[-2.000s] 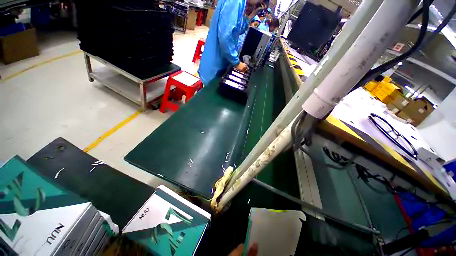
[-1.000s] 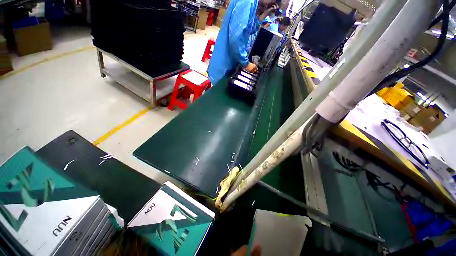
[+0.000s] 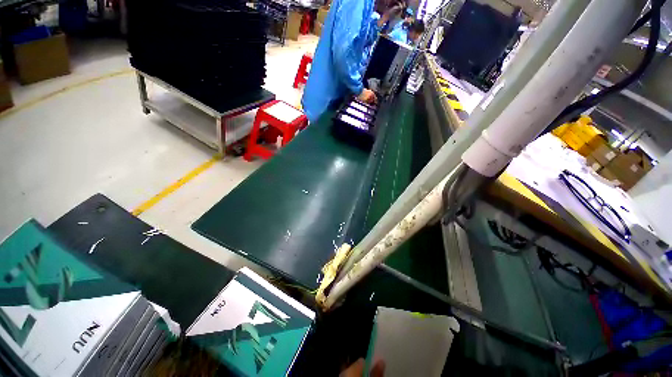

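Note:
An open carton point(image 3: 414, 342) with a plain pale inside stands at the bottom edge, right of centre. A small yellow-green strip shows on its top edge, and a teal edge on its left. My left hand point(image 3: 362, 367) holds it by the left side; only fingertips show, the rest is cut off. My right hand is not in the picture. A teal and white NUU gift box point(image 3: 254, 324) lies to the left. A leaning carton stack point(image 3: 70, 309) is at the far left.
A pale post point(image 3: 401, 239) with yellowish wrapping rises beside the carton. Green bench point(image 3: 287, 199) and conveyor run forward. A person in a blue smock point(image 3: 335, 59) stands at a black tray point(image 3: 355, 124). Cables and a shelf are at right.
The view has shifted slightly, moving the whole scene a little in the picture. The hold on the open carton looks the same.

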